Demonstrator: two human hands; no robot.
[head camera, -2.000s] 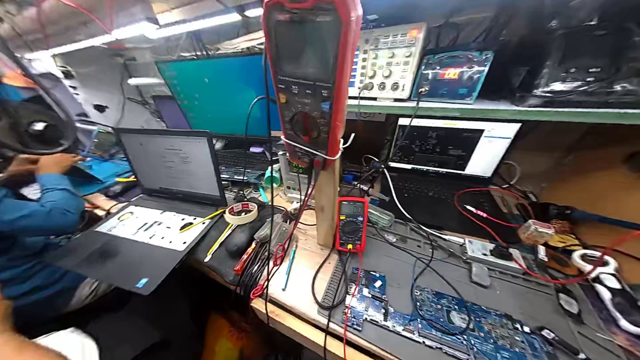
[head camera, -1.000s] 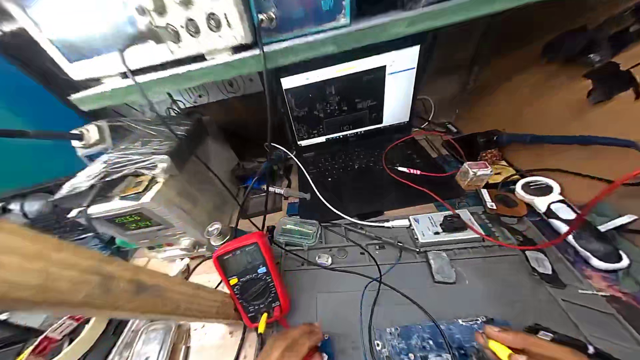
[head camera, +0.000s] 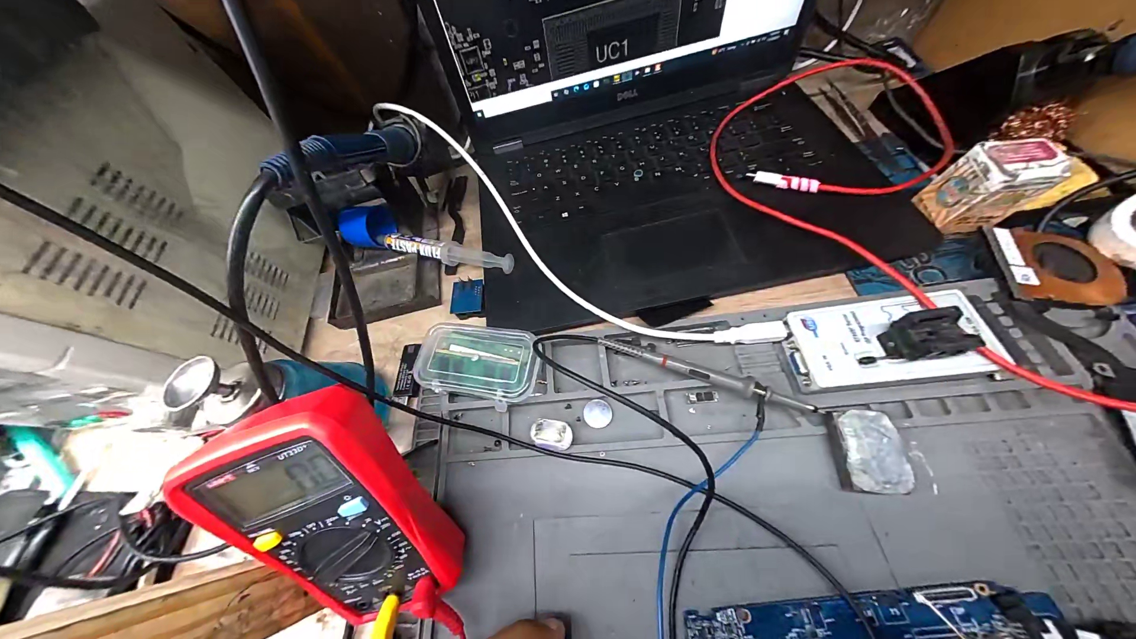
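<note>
At the lower left a red digital multimeter (head camera: 319, 506) stands tilted, with a yellow and a red plug or lead at its lower end. Just right of it, at the bottom edge, only a small part of my left hand (head camera: 530, 628) shows, beside a small dark thing; its fingers and any grip are cut off. A blue circuit board (head camera: 799, 619) lies on the grey repair mat (head camera: 612, 524) at the bottom right, a black cable crossing it. My right hand is outside the view. An oscilloscope-type probe (head camera: 701, 373) rests across the mat's upper compartments.
A Dell laptop (head camera: 674, 240) stands behind the mat. Near it are a flux paste syringe (head camera: 453, 253), a clear plastic box (head camera: 477, 362), a white programmer device (head camera: 896, 342), a grey block (head camera: 874, 451) and a small carton (head camera: 994, 182). Red, white and black cables cross the bench; a metal-cased unit (head camera: 115, 222) is at left.
The view has swung toward the bench and come closer. My right hand, at the board's right with a yellow thing one second ago, has left the view. My left hand now shows less.
</note>
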